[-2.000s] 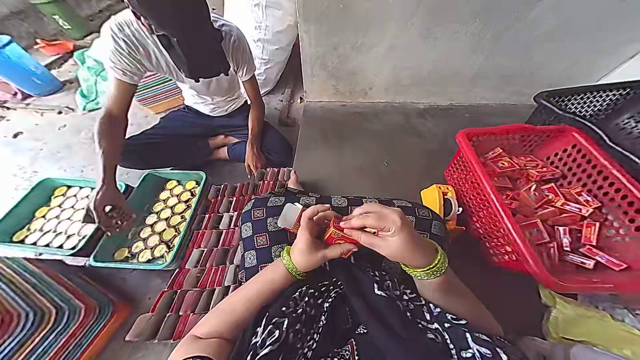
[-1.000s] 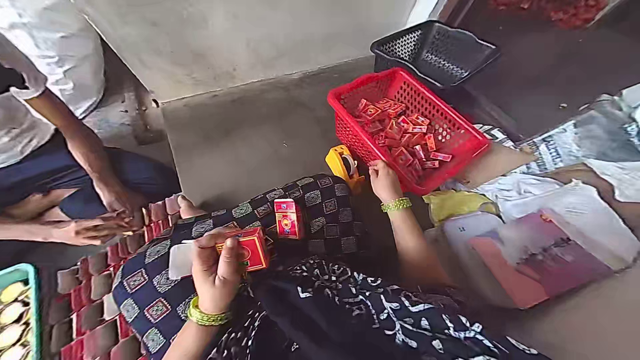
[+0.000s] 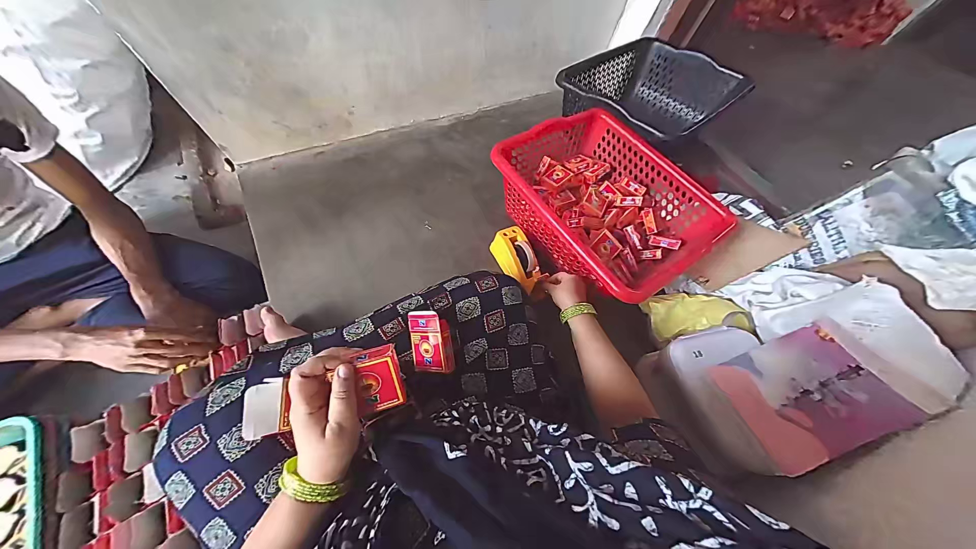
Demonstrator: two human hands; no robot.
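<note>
My left hand (image 3: 328, 408) holds a small red and yellow cardboard box (image 3: 381, 379) over my lap, with a pale flap sticking out to its left. Another red box (image 3: 431, 341) lies on the patterned dark cloth over my lap, just right of it. My right hand (image 3: 563, 291) reaches to the front end of a yellow tape dispenser (image 3: 516, 255), its fingertips at the cutting edge; whether they pinch tape cannot be made out. The dispenser stands on the floor against a red plastic basket (image 3: 499, 164), which holds many small red boxes (image 3: 602, 202).
Behind the red basket stands a black basket (image 3: 648, 114). A co-worker's hands (image 3: 164, 347) are at the left, over a woven red and grey mat (image 3: 114, 465). A teal tray (image 3: 32, 480) edges in at lower left. Plastic bags and a printed plastic packet (image 3: 831, 396) lie at the right.
The view has swung right. My hands were together on a red box; they are now apart, the right one out at the tape dispenser. A red box has been laid on my lap.
</note>
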